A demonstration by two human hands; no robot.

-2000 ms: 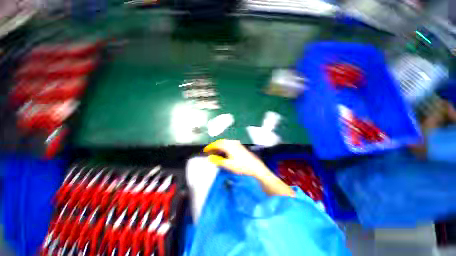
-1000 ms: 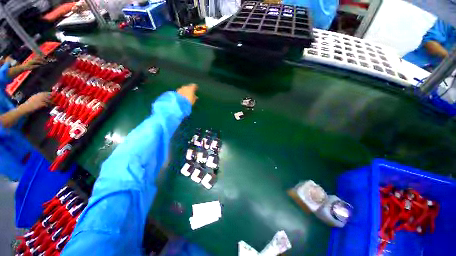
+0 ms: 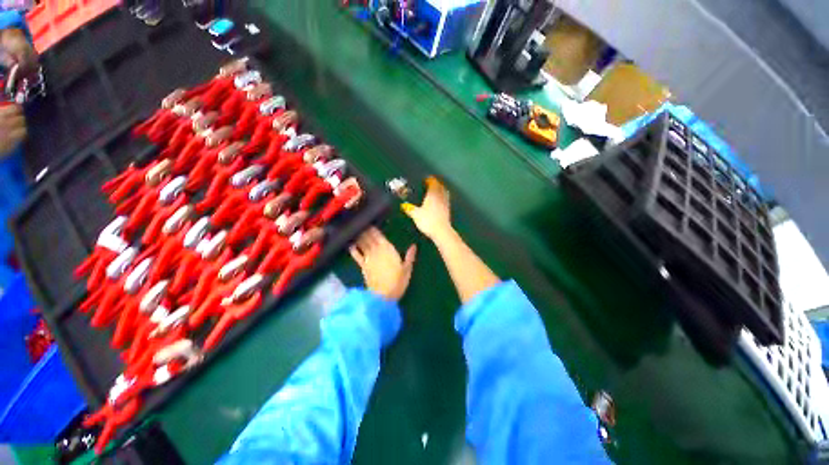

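Note:
A small watch case lies on the green bench beside the right edge of the black clamp tray. The tray holds rows of red spring clamps gripping small watch cases. My right hand, with yellow finger cots on thumb and index finger, is just right of the loose case; its fingers are apart and I see nothing in it. My left hand is flat with fingers spread at the tray's right edge, below my right hand; I see nothing in it.
Black gridded trays are stacked at the right, with a white tray beyond. An orange and black device and papers lie at the back. Another small case lies lower right. Another person's hand is far left.
The view has turned left, so the clamp tray now fills the left side. Both my hands are now in view near the tray edge. The blue bin and display modules are out of view.

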